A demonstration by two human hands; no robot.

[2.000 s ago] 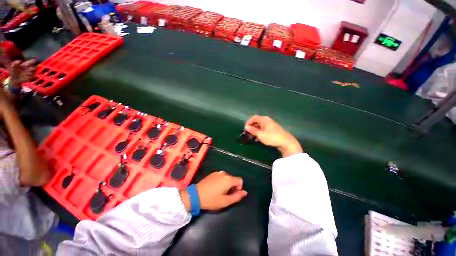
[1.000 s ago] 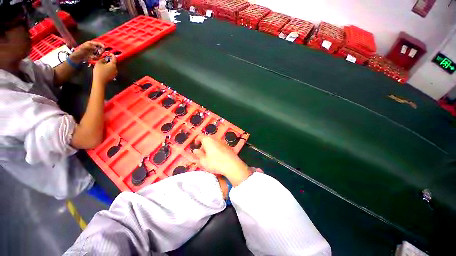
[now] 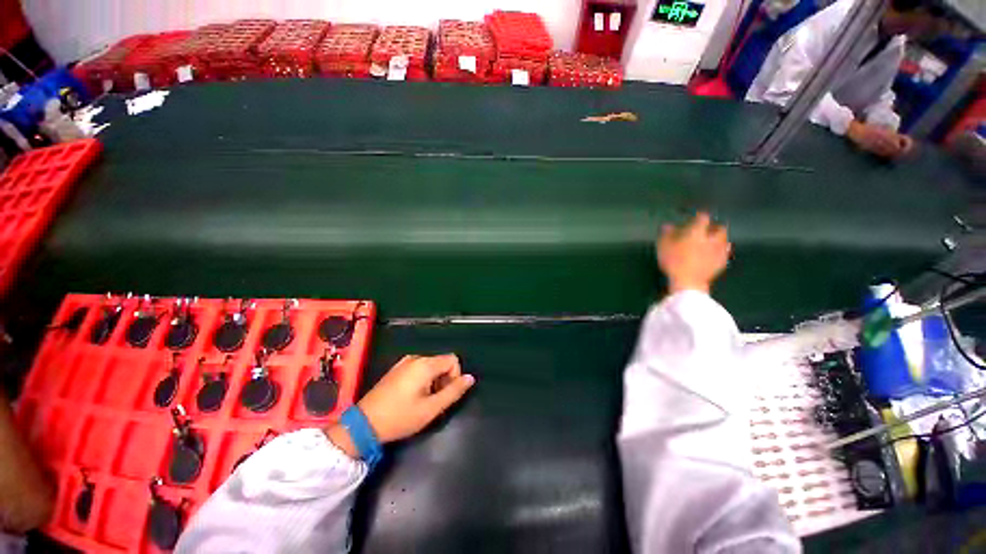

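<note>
The red tray [image 3: 114, 379] lies at the left with black discs [image 3: 321, 394] in many pockets, some with short tabs. My left hand [image 3: 409, 395], with a blue wrist band, rests by the tray's right edge, fingers curled, with nothing visible in it. My right hand [image 3: 694, 254] is stretched out over the green belt [image 3: 519, 243] and blurred. Its fingertips point away from me; I cannot tell whether they hold anything. My left sleeve partly hides a disc low in the tray.
A white sheet with small brown marks [image 3: 784, 433], dark equipment [image 3: 865, 465] and a blue container [image 3: 908, 357] are at the right. Stacked red trays [image 3: 351, 49] line the far edge. Another red tray [image 3: 38, 195] is far left. A person's hands [image 3: 881, 141] show at top right.
My right hand has left the tray and reached right over the belt. A disc shows in a third-row pocket that looked empty two seconds ago. The view has swung right.
</note>
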